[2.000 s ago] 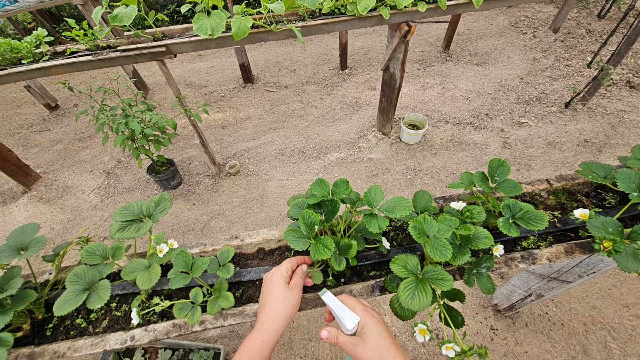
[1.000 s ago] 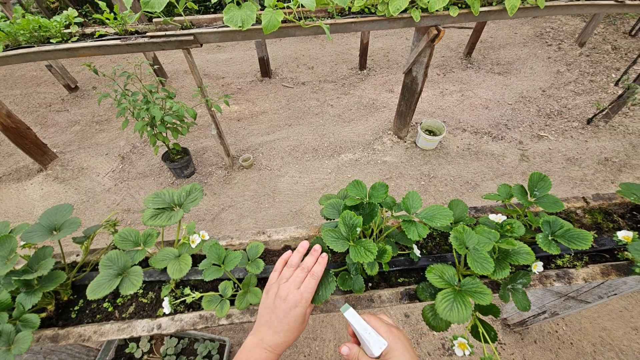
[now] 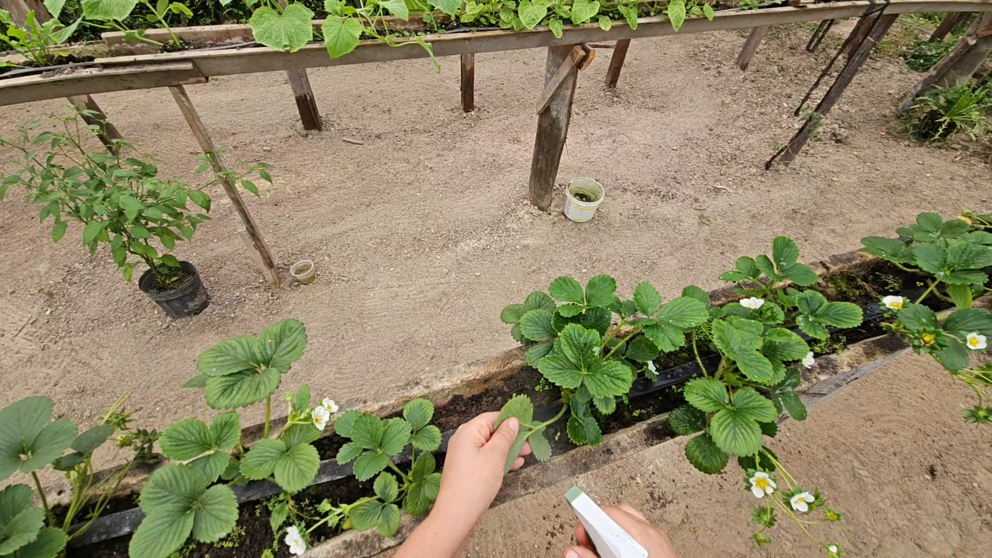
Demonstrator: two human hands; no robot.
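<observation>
My left hand (image 3: 474, 469) pinches a strawberry leaf (image 3: 518, 422) between thumb and fingers, its stem still joined to the strawberry plant (image 3: 585, 364) in the wooden trough. Just right of it, below the trough's near edge, my right hand (image 3: 632, 531) is closed around a white handheld device (image 3: 604, 527) with a green tip; its lower part is cut off by the frame. The tip points up and left, apart from the held leaf. More strawberry plants with white flowers (image 3: 762, 484) grow on both sides along the trough.
The trough's wooden edge (image 3: 573, 463) runs diagonally below the plants. Beyond it stand a potted plant in a black pot (image 3: 180, 294), a small cup (image 3: 303, 271) and a white bucket (image 3: 583, 203) beside a wooden post (image 3: 552, 132). A raised planter's rail (image 3: 372, 54) crosses the back.
My left hand was laid flat with fingers extended one second ago; it now pinches a leaf. The white device remains in my right hand.
</observation>
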